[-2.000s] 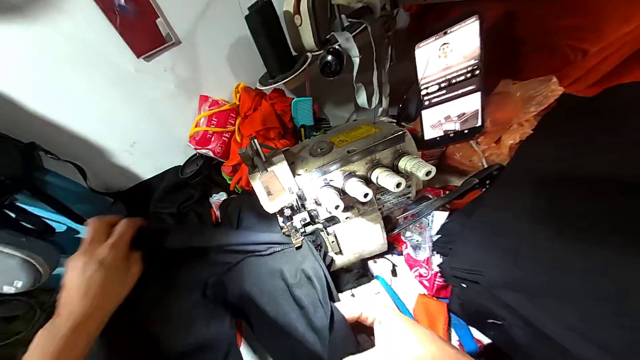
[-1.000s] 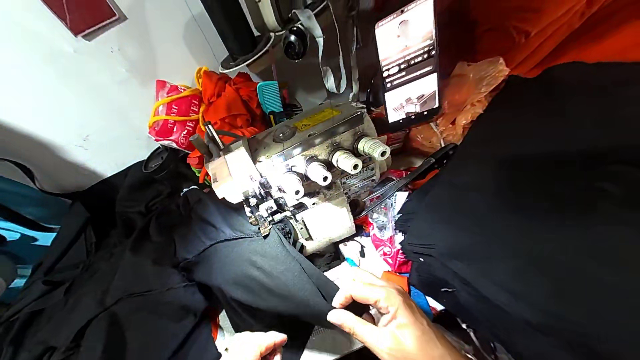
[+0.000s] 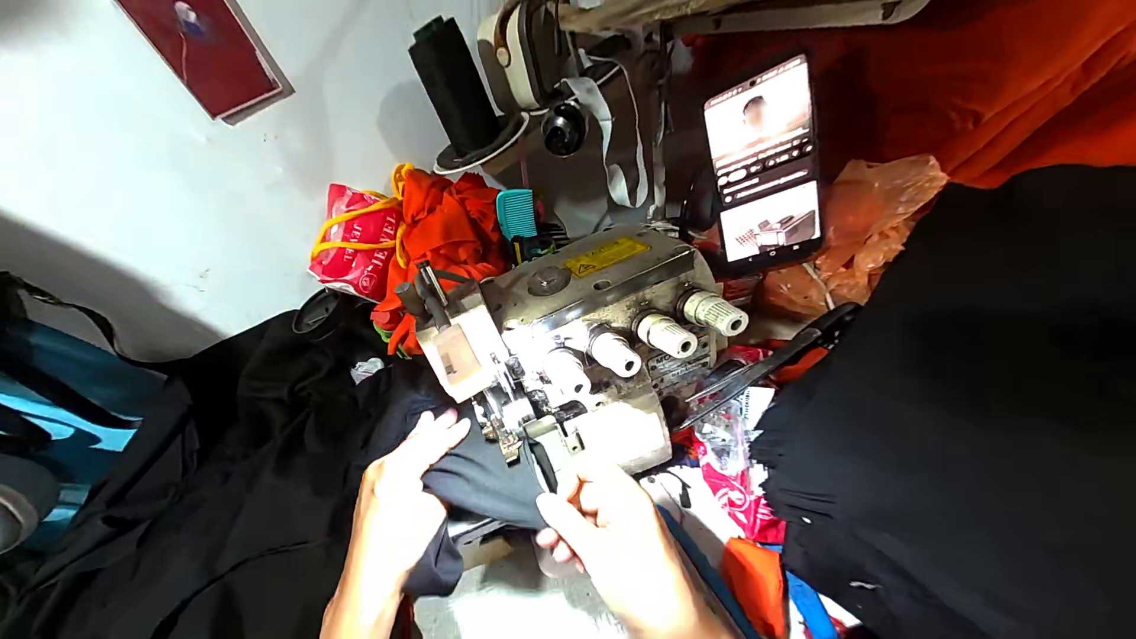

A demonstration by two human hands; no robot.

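Observation:
An overlock sewing machine (image 3: pixel 603 302) with several white tension dials stands at the middle. Dark fabric (image 3: pixel 493 479) lies under its presser foot (image 3: pixel 508 439). My left hand (image 3: pixel 404 497) rests on that fabric just left of the foot, fingers stretched toward the needle area. My right hand (image 3: pixel 612 541) pinches the fabric's edge between thumb and fingers, in front of the machine's lower cover. The rest of the black cloth (image 3: pixel 248 479) spreads to the left. The needle tips cannot be made out in the glare.
A large black cloth pile (image 3: pixel 958 426) lies at right, with scissors (image 3: pixel 763 364) beside it. A lit phone (image 3: pixel 768 169) stands behind the machine. Black thread cone (image 3: pixel 454 89), orange cloth (image 3: pixel 444 231) and a teal comb (image 3: pixel 516 214) are at the back. Colored scraps (image 3: pixel 754 577) lie at lower right.
My left hand has moved from the lower edge up to the fabric beside the presser foot. My right hand keeps its pinch, now closer to the foot. The fabric in front is more gathered.

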